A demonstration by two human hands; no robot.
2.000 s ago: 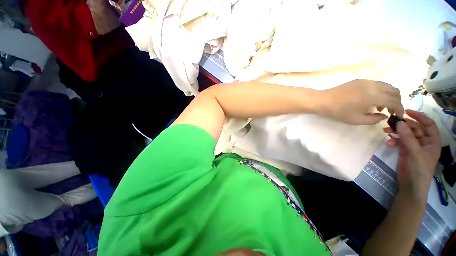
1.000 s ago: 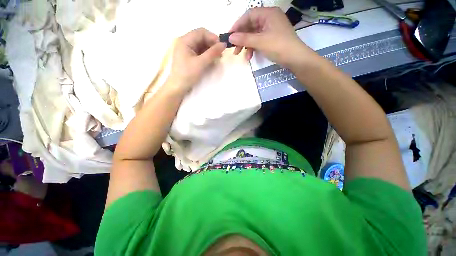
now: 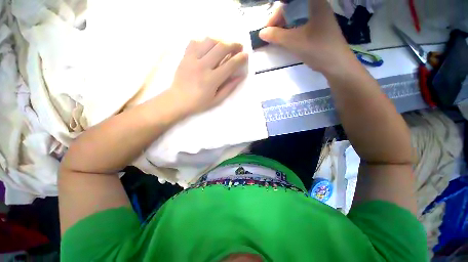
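Observation:
Cream fabric (image 3: 220,120) lies over the table in front of me, with its right edge beside the ruler strip. My left hand (image 3: 208,71) rests on the fabric with its fingers bent; whether it pinches the fabric cannot be told. My right hand (image 3: 308,38) holds a small black label (image 3: 258,39) between thumb and fingers at the fabric's right edge. The top of the right hand is cut off by the picture's edge.
Green-blue thread snips (image 3: 369,57) lie by a dark pile (image 3: 357,25). Red-handled scissors (image 3: 425,77) and a dark object (image 3: 451,69) lie far right. A ruler strip (image 3: 303,108) runs along the front edge. More cream fabric (image 3: 31,102) is heaped left.
My hands have moved apart; the left now lies on the fabric and only the right holds the black label. The view has shifted, and a red stick now shows at the top right.

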